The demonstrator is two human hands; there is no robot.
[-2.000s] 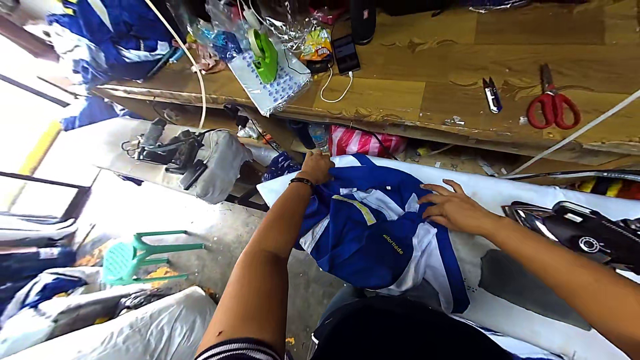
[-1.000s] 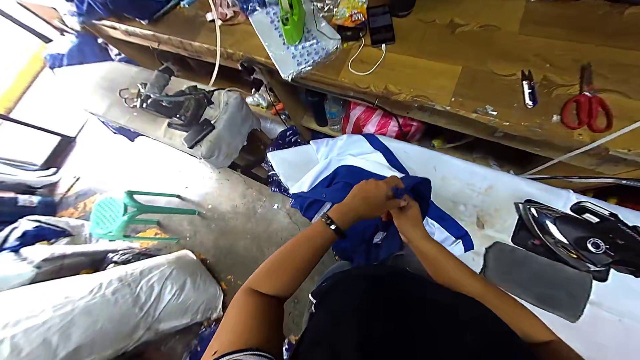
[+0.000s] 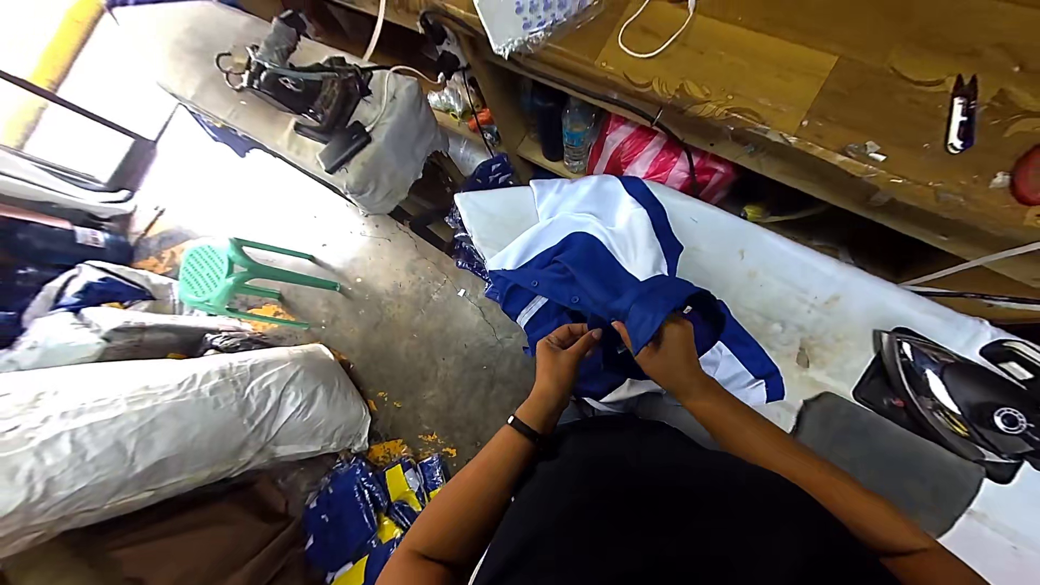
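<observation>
A blue and white collared shirt (image 3: 577, 264) lies bunched over the end of a white-covered ironing board (image 3: 731, 236), with small buttons along its blue front. My left hand (image 3: 562, 353), with a dark band on the wrist, pinches the blue cloth near the front edge between thumb and fingers. Close to its right, my right hand (image 3: 668, 349) grips the shirt by its collar, which partly hides the fingers. At the board's right side a black steam iron (image 3: 959, 398) rests beside a dark grey pad (image 3: 890, 459).
Beyond the board runs a wooden table (image 3: 731, 65) with thread snips (image 3: 961, 114); a water bottle (image 3: 579, 134) and striped bag (image 3: 650, 158) sit on its shelf. Left are another board (image 3: 390, 138) with an iron (image 3: 313, 89), a green plastic stool (image 3: 236, 280) and a long white wrapped bundle (image 3: 179, 422).
My hands, wide apart on the spread shirt two seconds ago, have come together at its collar and front. The shirt is now more bunched. The view has shifted left and down.
</observation>
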